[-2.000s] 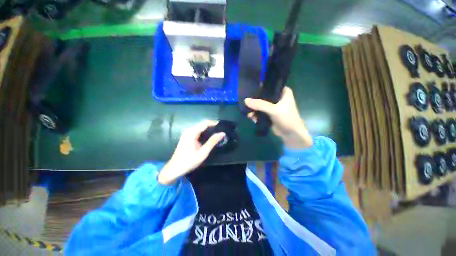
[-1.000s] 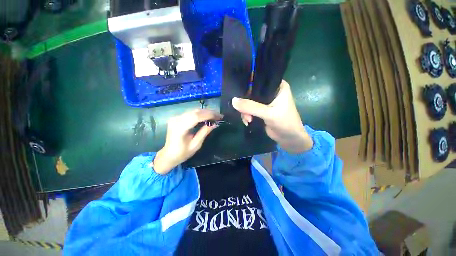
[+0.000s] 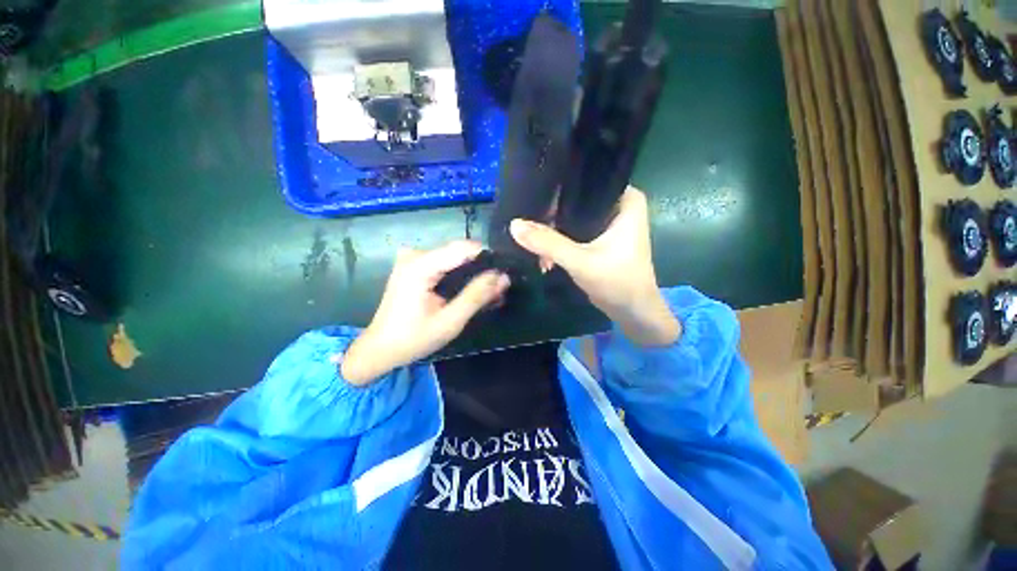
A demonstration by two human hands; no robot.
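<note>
My right hand [image 3: 602, 259] holds the thick black electric screwdriver [image 3: 611, 134] in its palm, and its thumb and fingers pinch the lower end of a flat black arm [image 3: 538, 123]. Both stand side by side, pointing away from me. My left hand [image 3: 429, 296] grips a small dark part [image 3: 466, 273] between thumb and fingers, touching or very close to the arm's lower end. The part is mostly hidden by the fingers, so its shape is unclear. The driver tip cannot be made out.
The silver-white screw feeder [image 3: 388, 106] stands in the blue tray [image 3: 323, 201], with dark specks in front of it. A black disc unit [image 3: 67, 296] lies at the bench's left. Cardboard sheets [image 3: 853, 201] stand at the right, with rows of disc units [image 3: 965, 236]. More cardboard stands at the left.
The left hand first held a round disc unit flat on the bench, then moved to the arm's lower end. The black arm now tilts more to the right. The view has shifted too.
</note>
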